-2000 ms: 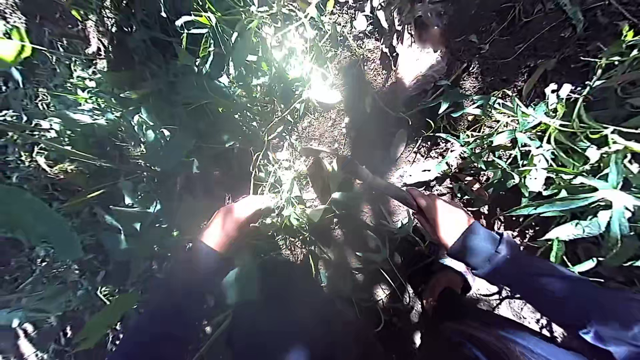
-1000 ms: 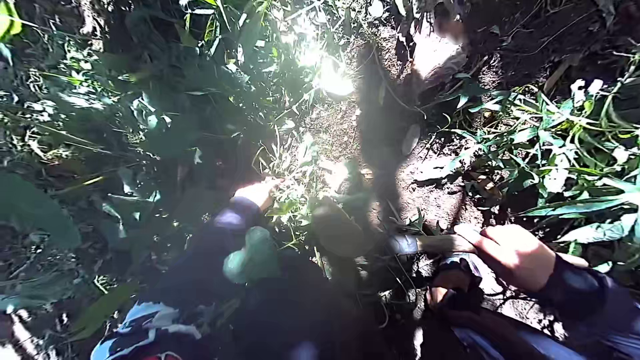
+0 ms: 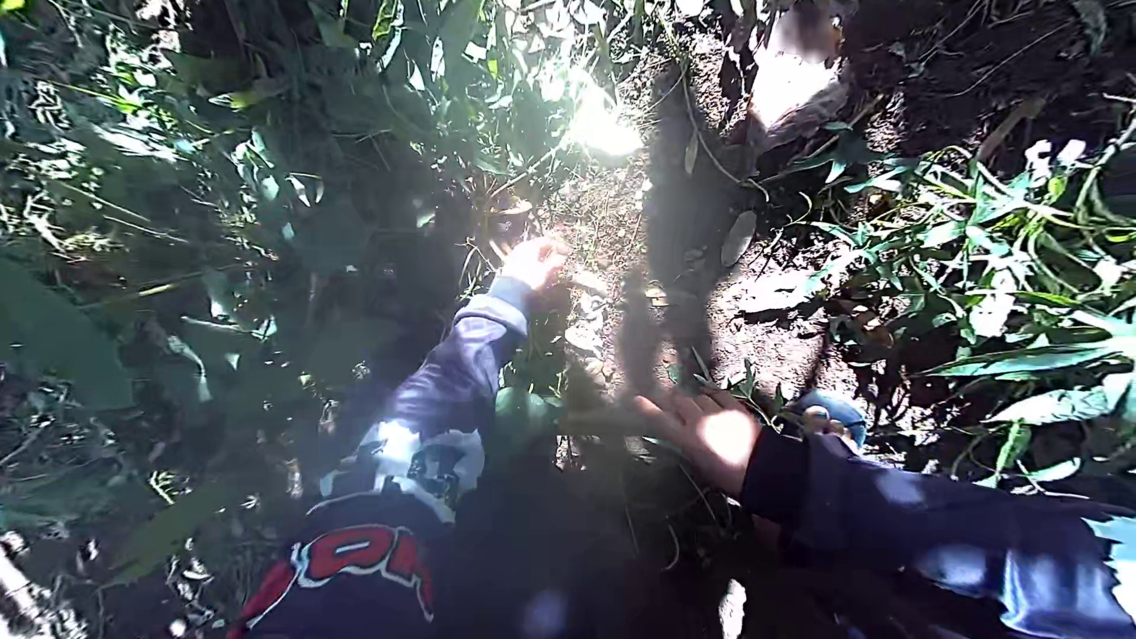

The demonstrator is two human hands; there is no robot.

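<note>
My left hand [image 3: 535, 261] reaches forward at the middle of the view, fingers bent, beside thin plant stems; glare hides whether it holds anything. Lower right of it, my right hand [image 3: 706, 435] lies low over the soil [image 3: 763, 328], back of the hand up. A blurred, dim wooden handle [image 3: 599, 422] seems to run left from its fingers, in shadow; the grip on it is unclear. Dark long sleeves cover both my arms.
Leafy green plants [image 3: 1021, 240] grow at the right. Dense shaded weeds [image 3: 266, 204] fill the left side. A sunlit pale object [image 3: 790, 89], not clear in kind, lies at the top. Part of a blue rounded thing [image 3: 834, 415] shows by my right wrist.
My left hand has moved up and away from my body. My right hand, earlier on the wooden handle of a tool further right, has come left. The tool's metal part no longer shows plainly.
</note>
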